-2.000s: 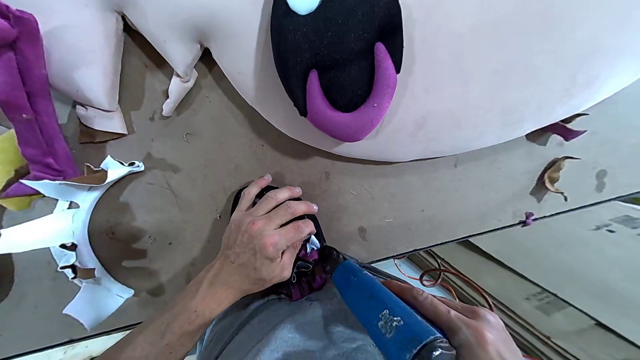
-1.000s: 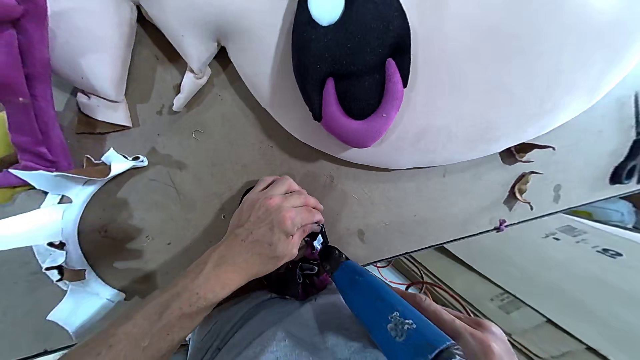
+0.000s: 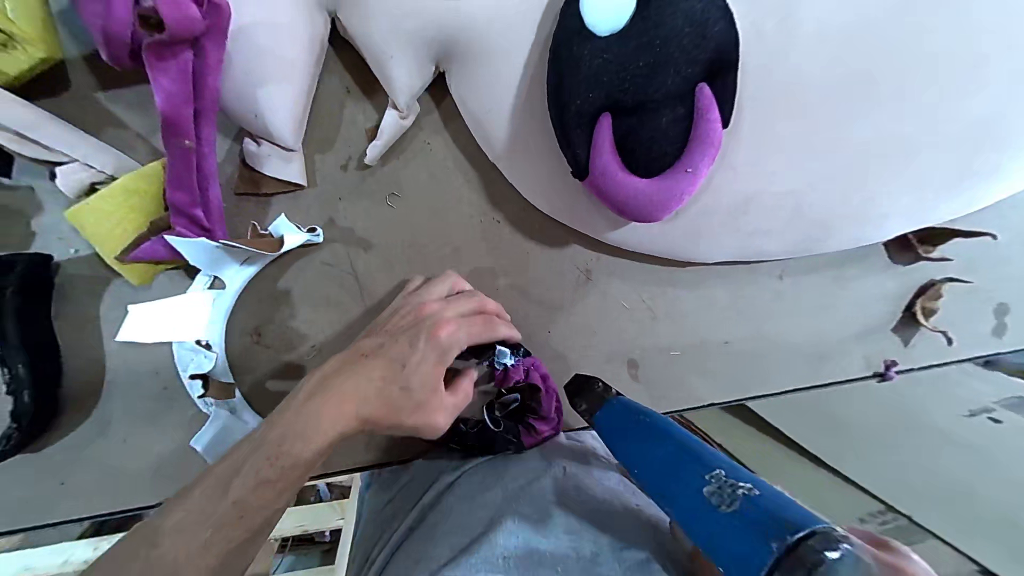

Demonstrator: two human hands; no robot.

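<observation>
My left hand lies over a small piece wrapped in black and purple fabric at the table's near edge, thumb and fingers gripping its left side. Bunched folds and a small white patch show on the piece. At the lower right, my right hand is mostly hidden behind a blue tool with a black nozzle, which it holds. The nozzle points up and left, just right of the fabric piece and apart from it. Above lies a big pale padded shape with a black oval and a purple crescent.
A white cut-out fabric ring, purple fabric strips and a yellow piece lie on the left of the table. At far left is a black curved piece. Curled scraps lie at right.
The blue tool's nozzle, close against the fabric piece before, now stands a little off to its right. More of the purple, bunched side of the piece shows beside my left hand.
</observation>
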